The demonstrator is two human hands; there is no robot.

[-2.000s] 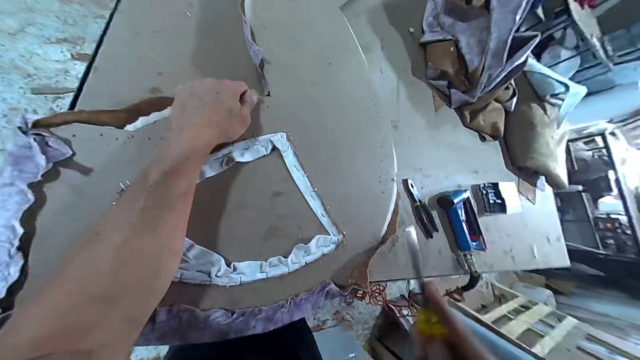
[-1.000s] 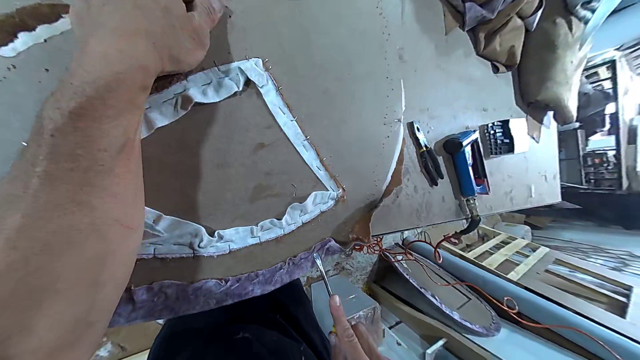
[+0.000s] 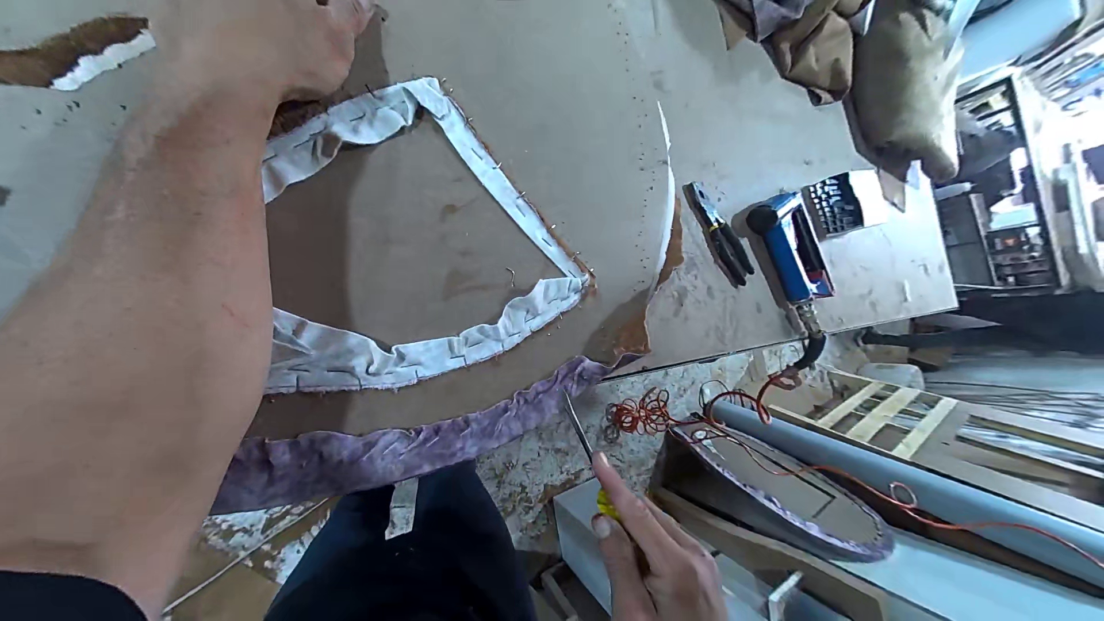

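My right hand (image 3: 660,552) grips a screwdriver-like tool (image 3: 582,427) with a thin metal shaft and a yellow-and-dark handle, its tip close to the purple fabric edge (image 3: 448,435) of an upholstered panel. Brown backing (image 3: 535,52) covers the panel. My left hand (image 3: 319,43) is at the top, partly cut off by the frame, above a strip of white cloth (image 3: 431,358) stapled around a curved opening (image 3: 405,216). Staples stick up along the strip's edge. What the left fingers hold is hidden. Torn backing (image 3: 638,328) curls at the right edge.
Pliers (image 3: 720,235), a blue pneumatic stapler (image 3: 789,250) with a hose and a box of staples (image 3: 835,205) lie on the table at right. Bundled fabric (image 3: 802,43) sits behind. Red coiled hose (image 3: 642,414), a curved fabric-edged panel (image 3: 793,500) and wooden frames (image 3: 897,414) are below.
The view has shifted considerably. My right hand has moved from beside the stapler to below the purple edge, still holding the tool. My left hand is farther along the panel, toward the top left.
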